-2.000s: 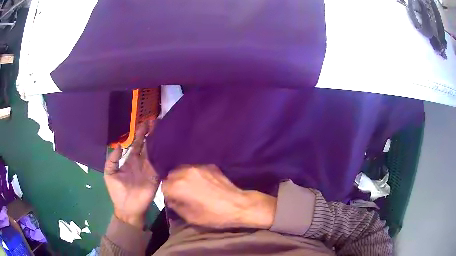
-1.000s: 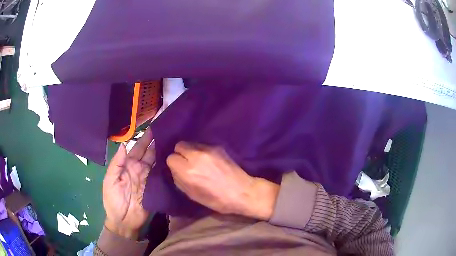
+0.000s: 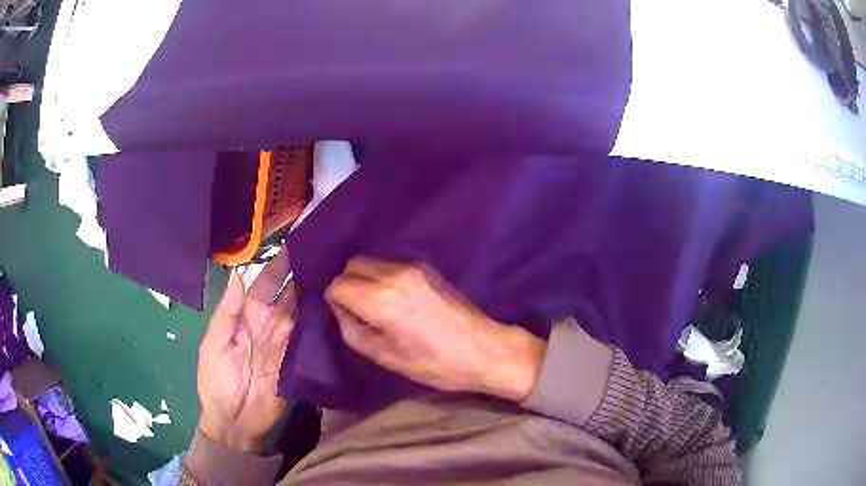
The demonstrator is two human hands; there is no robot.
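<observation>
A dark purple fabric panel [image 3: 532,228] lies across my lap below the table edge. Another purple piece [image 3: 399,76] lies flat on the white tabletop. My right hand [image 3: 418,323] is on top of the lap panel near its left edge, fingers curled and fingertips pinching the cloth. My left hand [image 3: 245,356] is palm up beside the panel's left edge, thumb and fingers apart; its fingertips are partly hidden by the cloth edge.
An orange basket [image 3: 258,214] stands below the table edge, with purple cloth beside it. A green basket [image 3: 774,323] with white scraps is at right. Shears [image 3: 826,47] lie on the white table [image 3: 722,104] at upper right. White scraps [image 3: 133,418] lie on the green floor.
My right hand has moved up from the panel's lower left corner, and the cloth there now hangs lower and flatter. The purple piece beside the orange basket has shifted slightly up.
</observation>
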